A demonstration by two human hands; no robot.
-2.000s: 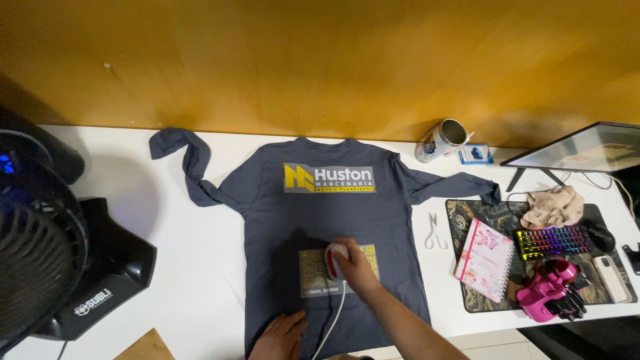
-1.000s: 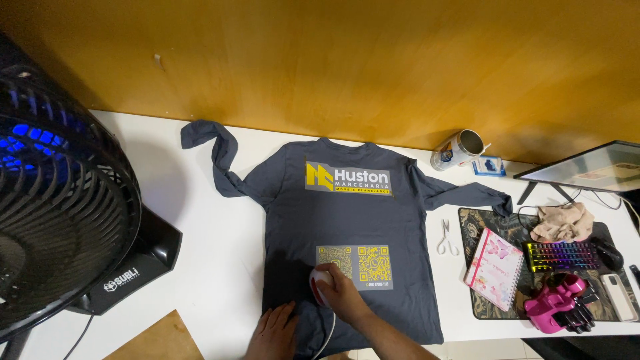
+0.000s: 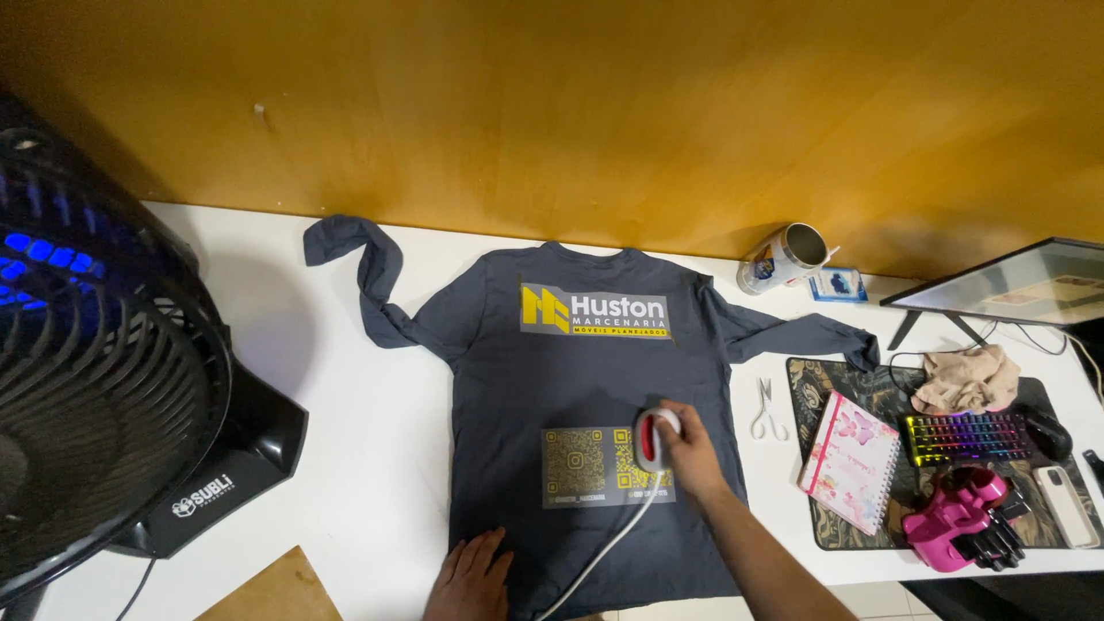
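Note:
A dark grey long-sleeved shirt (image 3: 595,379) lies flat on the white table, bearing a yellow and white printed logo film (image 3: 595,310) near its collar. Lower down, a clear film with two printed codes (image 3: 573,470) rests on the cloth. My right hand (image 3: 690,453) grips a small white and red corded handheld device, seemingly a mini heat press (image 3: 651,440), over the right-hand code. My left hand (image 3: 470,573) lies flat, fingers spread, on the shirt's lower left edge. From the device, a white cord (image 3: 608,548) runs down across the shirt.
At left stands a large black fan (image 3: 103,371), with a brown sheet (image 3: 272,591) below it. Scissors (image 3: 766,412) lie right of the shirt. Farther right are a notebook (image 3: 852,461), keyboard (image 3: 966,438), pink object (image 3: 957,517), phone case (image 3: 1067,507), cloth (image 3: 966,379), mug (image 3: 780,259) and monitor (image 3: 1009,280).
My right hand has moved the device from the left-hand code to the right-hand one since a second ago. My left hand stays on the shirt's lower left.

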